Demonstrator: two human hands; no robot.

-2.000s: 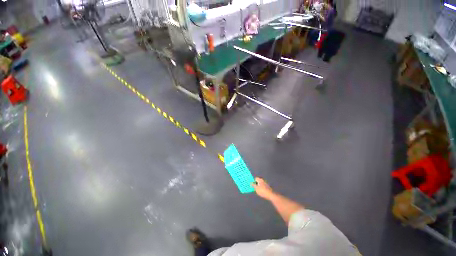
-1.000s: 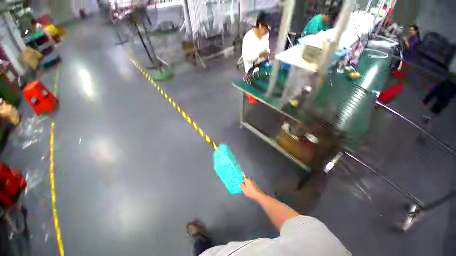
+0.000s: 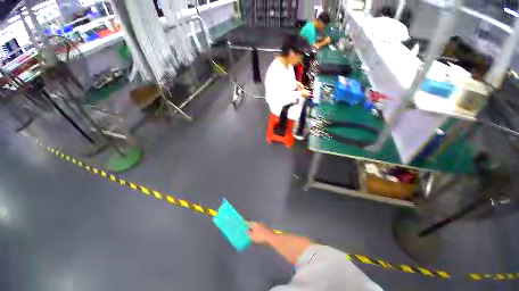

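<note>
A turquoise perforated plastic basket (image 3: 232,225) hangs low above the grey floor, at the lower middle of the view. My right hand (image 3: 259,232) is bare and grips the basket by its right edge, with the arm reaching in from the bottom right in a pale grey sleeve. The basket is tilted and blurred, and its inside cannot be made out. My left hand is out of the picture.
Yellow-black floor tape (image 3: 165,197) crosses below the basket. A person in white (image 3: 280,85) sits on a red stool (image 3: 280,132) at a green bench (image 3: 353,136). Another person sits behind. A green-based stand (image 3: 124,159) is left; a dark round-based stand (image 3: 410,227) is right.
The view has swung to the right and come closer to the seated person and bench. The basket stays in my right hand and now shows lower and further left.
</note>
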